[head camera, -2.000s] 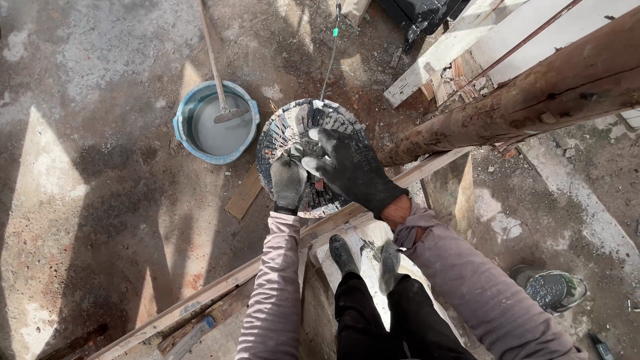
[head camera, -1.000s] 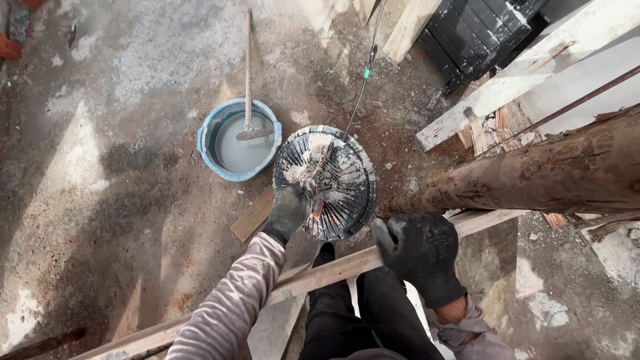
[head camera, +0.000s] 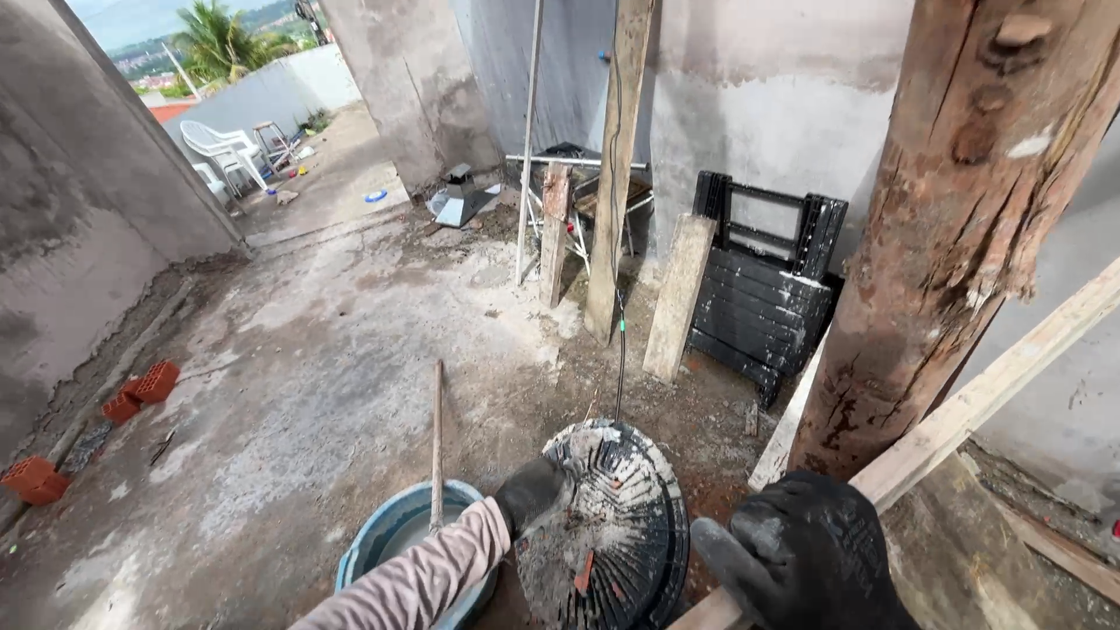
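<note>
A round black ribbed object (head camera: 626, 525), caked with grey mortar and bits of red brick, stands at the bottom centre, a black cable running up from its far edge. My left hand (head camera: 535, 497), in a dark work glove, rests at its upper left rim; the fingertips are partly hidden, so its grip cannot be told. My gloved right hand (head camera: 801, 547) is to the right of it, over a long wooden rail (head camera: 980, 376), fingers curled; whether it holds the rail is unclear. Left of the round object sits a blue tub (head camera: 376, 538) of greyish liquid with a wooden handle (head camera: 437, 437) standing in it.
A thick rough timber post (head camera: 945, 245) rises at the right. Beyond are a folded black slatted chair or table (head camera: 761, 297), leaning boards (head camera: 682, 297) and an upright plank (head camera: 612, 192). Broken hollow red bricks (head camera: 157, 381) lie at the left. White plastic chairs (head camera: 223, 149) stand far back.
The view has tilted up towards the walls. Two seconds ago both hands were together over the round object; my right hand has since moved off it to the right.
</note>
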